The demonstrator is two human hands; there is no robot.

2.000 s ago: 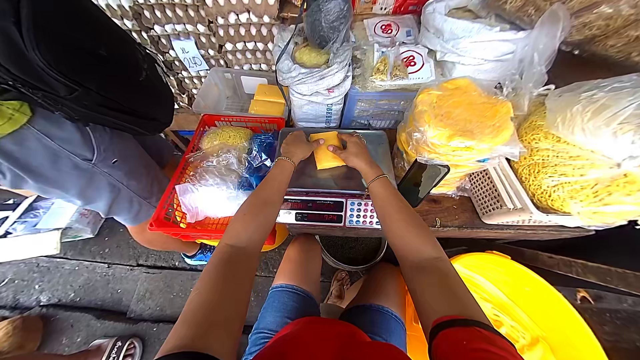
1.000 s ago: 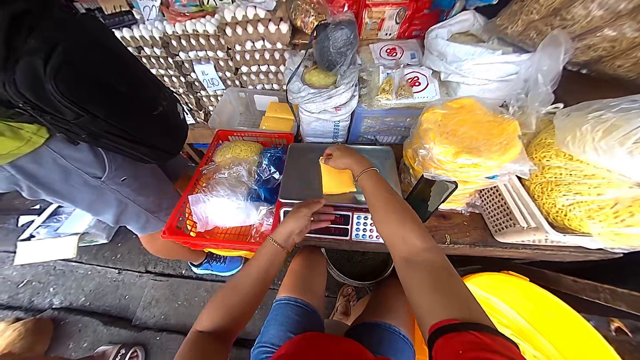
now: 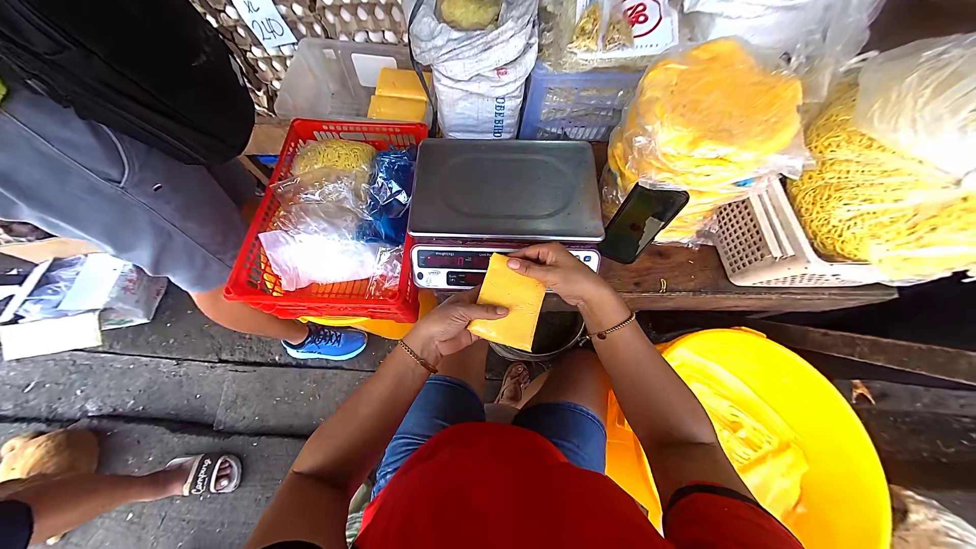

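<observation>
My left hand (image 3: 455,324) grips the lower left edge of a stack of yellow square wrappers (image 3: 512,303), thumb on top. At the stack's upper right corner, my right hand (image 3: 563,273) pinches it between thumb and fingers. Both hands are just in front of a digital weighing scale (image 3: 506,189), whose metal pan has nothing on it. The stack covers part of the scale's display panel. Left of the scale sits a red plastic basket (image 3: 255,252) holding bagged yellow noodles (image 3: 333,159), clear plastic bags and a blue plastic bag (image 3: 391,194).
A smartphone (image 3: 643,221) leans right of the scale. Bagged yellow wrappers (image 3: 709,114), a white crate (image 3: 762,236) and bagged noodles (image 3: 862,183) stand farther right. A large yellow tub (image 3: 846,427) is beside my right knee. A person in grey shorts (image 3: 137,168) stands at left.
The yellow stack was on the scale pan; it is now off it, held in both hands nearer my body. My left hand, apart from the stack one second ago, now holds it.
</observation>
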